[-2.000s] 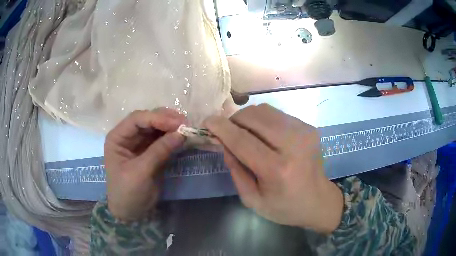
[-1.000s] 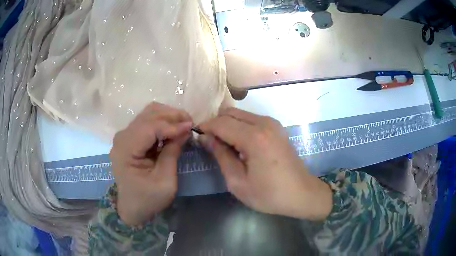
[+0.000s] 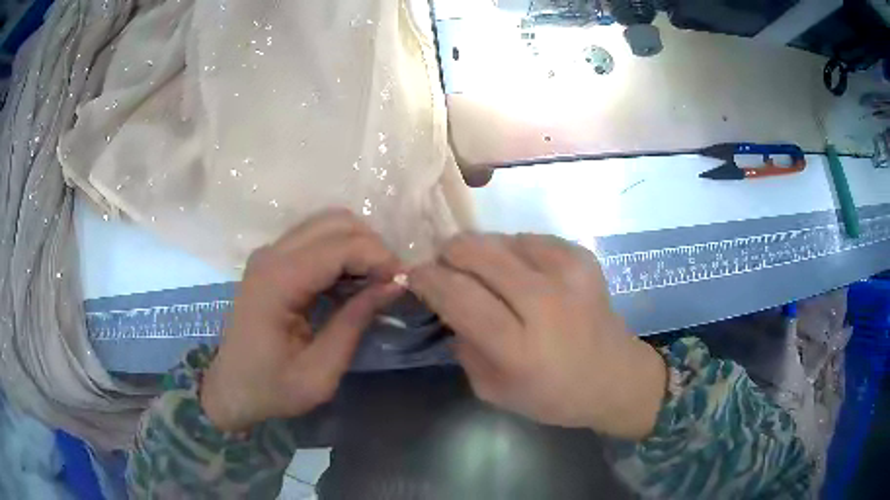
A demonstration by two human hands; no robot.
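The sheer glitter fabric (image 3: 293, 117), pale beige with shiny specks, lies over the left of the table and reaches down to my hands. My left hand (image 3: 307, 317) and my right hand (image 3: 537, 327) meet at the fingertips over the ruler edge. They pinch a small pale fabric piece (image 3: 400, 280) between them; only a bit of it shows. A thin light streak shows just below the fingertips; I cannot tell what it is. Whether the pinched piece joins the large fabric is hidden by the fingers.
Thread snips (image 3: 751, 161) with a blue and orange handle lie right, beside a green-handled tool (image 3: 841, 190). The machine bed plate (image 3: 634, 103) is behind them under bright light. The ruler edge (image 3: 703, 264) runs along the front. Gathered fabric (image 3: 49, 234) hangs at far left.
Both hands stay together at the fingertips, now slightly lower and further right. The dark tip seen between the fingers a second ago no longer shows; a pale bit shows there. The fabric's right edge shifted slightly right.
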